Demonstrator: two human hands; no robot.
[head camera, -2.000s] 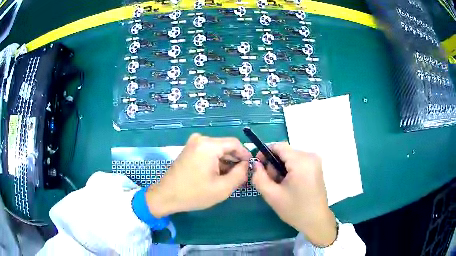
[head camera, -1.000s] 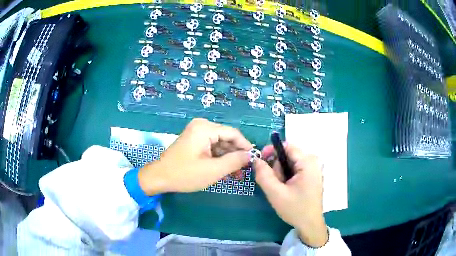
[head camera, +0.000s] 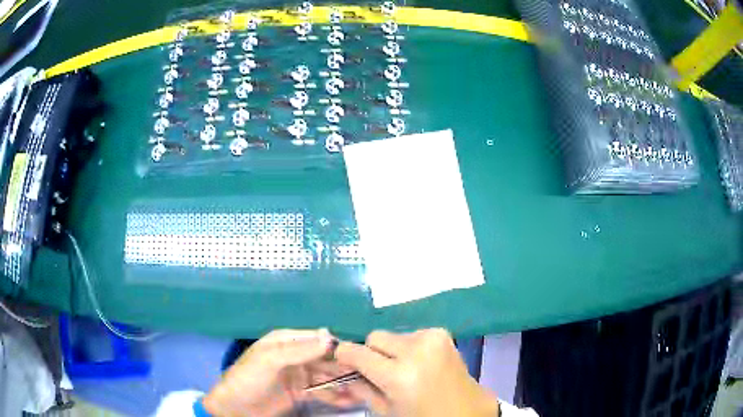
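Note:
My left hand (head camera: 273, 366) and my right hand (head camera: 419, 366) meet low in the picture, before the bench's front edge. A small dark part, seemingly the flex circuit module (head camera: 332, 346), shows between the fingertips, mostly hidden. The thin tip of the tweezers (head camera: 336, 381) shows under my right hand's fingers; their black body is hidden. The pad sheet (head camera: 216, 242) lies flat on the green mat, part of its right side without white squares. The white paper sheet (head camera: 415, 220) lies at its right end. The blister tray (head camera: 269, 161) with rows of modules lies beyond.
Stacked blister trays (head camera: 635, 175) stand at the right, with more trays (head camera: 727, 151) at the far right edge. A black device (head camera: 41, 175) with a cable is at the left. A black compartment tray (head camera: 684, 350) is below the bench edge at right. Yellow tape crosses the back.
Both hands have moved down towards me, off the pad sheet, which is now uncovered. The view has shifted, so the trays and paper appear further left. The tweezers' black body is no longer visible.

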